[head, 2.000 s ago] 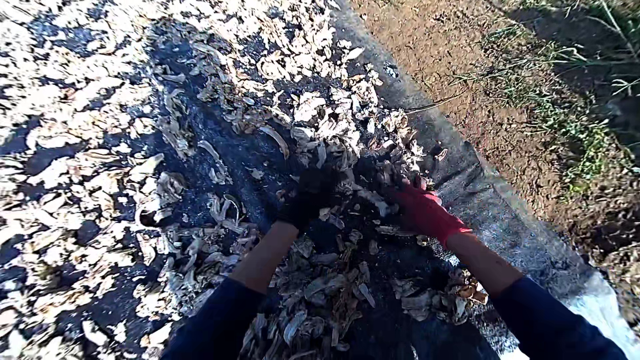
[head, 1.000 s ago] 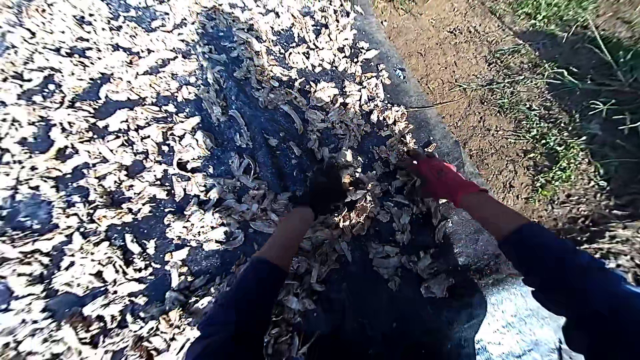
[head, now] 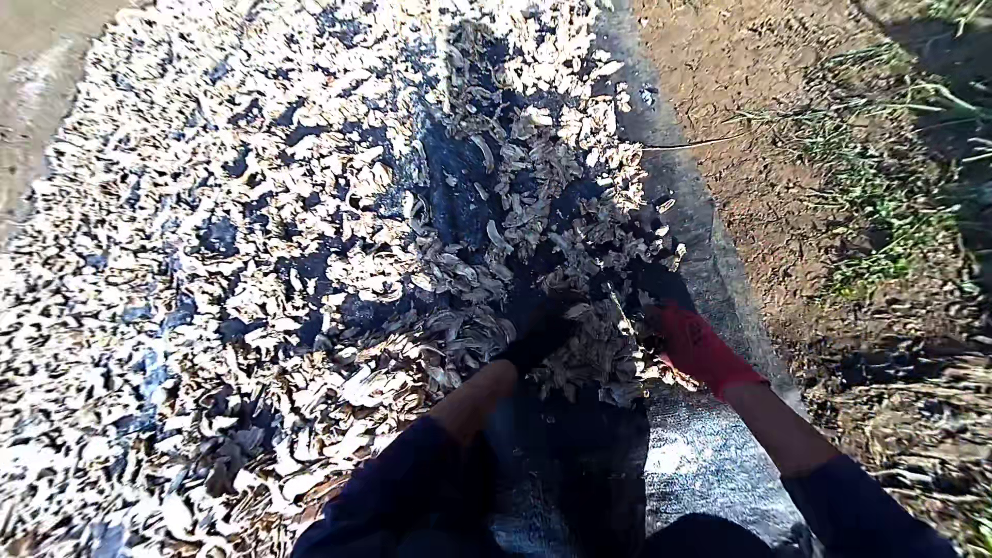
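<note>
Pale, curled dried slices point(head: 372, 380) lie scattered over a dark ground sheet point(head: 457, 186); their exact kind is unclear. My left hand point(head: 542, 329), in a dark glove, is low among the slices at the lower middle, its fingers lost in shadow. To its right, my right hand point(head: 690, 341) wears a red glove with dark fingers and touches the right side of a heap point(head: 593, 349) of slices lying between both hands. Whether either hand grips any slices cannot be made out.
Along the right, the sheet's grey edge point(head: 697, 225) borders brown bare soil point(head: 744, 155) with green grass point(head: 876, 194) beyond. A thin stalk point(head: 690, 145) crosses that edge. More bare ground point(head: 39, 85) shows at the upper left. My shadow falls on the sheet.
Slices now form a heap between my hands, where they lay more loosely two seconds ago. More bare sheet shows below my right hand. The view has shifted.
</note>
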